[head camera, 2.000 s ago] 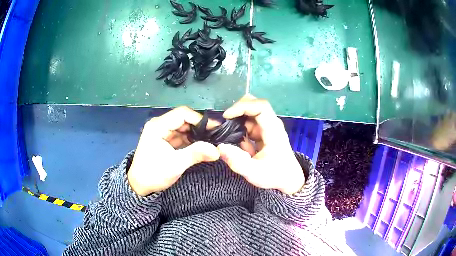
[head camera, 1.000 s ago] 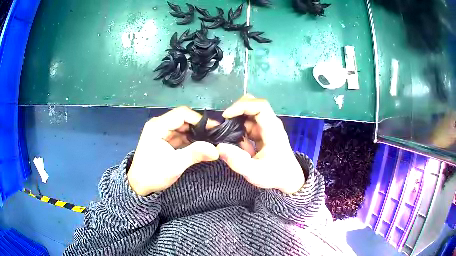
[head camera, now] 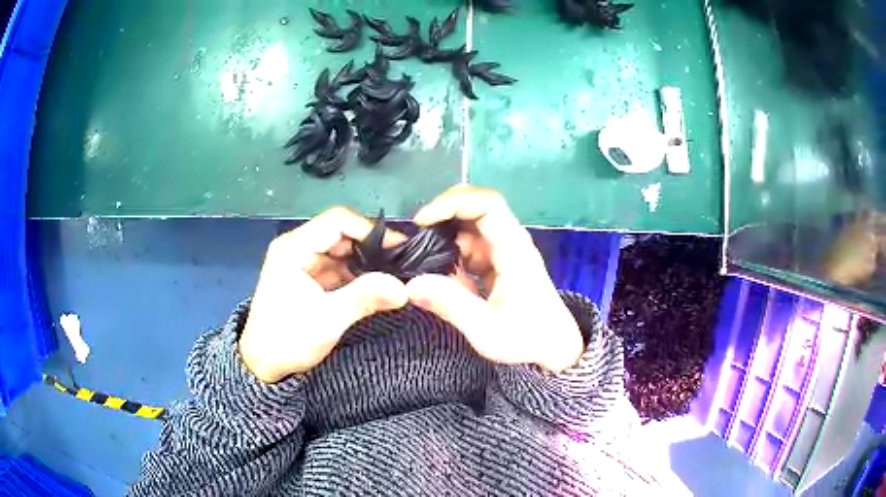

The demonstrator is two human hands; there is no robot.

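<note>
A glossy black joined piece [head camera: 420,254] with curved spikes is held over my lap, just off the table's front edge. My left hand [head camera: 311,296] grips its left end, with one spike pointing up beside the fingers. My right hand [head camera: 500,281] grips its right end. The two thumbs meet at its near side. The fingers hide parts of the piece. Several black spiky pieces [head camera: 335,131] lie in a near group on the green table [head camera: 175,146], with more single pieces [head camera: 418,41] behind them.
A white glue bottle [head camera: 631,144] lies beside a white strip [head camera: 674,131] at the right of the table. More black parts [head camera: 595,12] lie at the far edge. Below the table at right are a dark mass of parts [head camera: 665,320] and ribbed blue-purple crates [head camera: 777,374]. Yellow-black tape [head camera: 105,399] marks the floor.
The view has shifted slightly, so table and hands sit a little differently in the picture. Both hands keep the same grip on the piece, which looks slightly turned.
</note>
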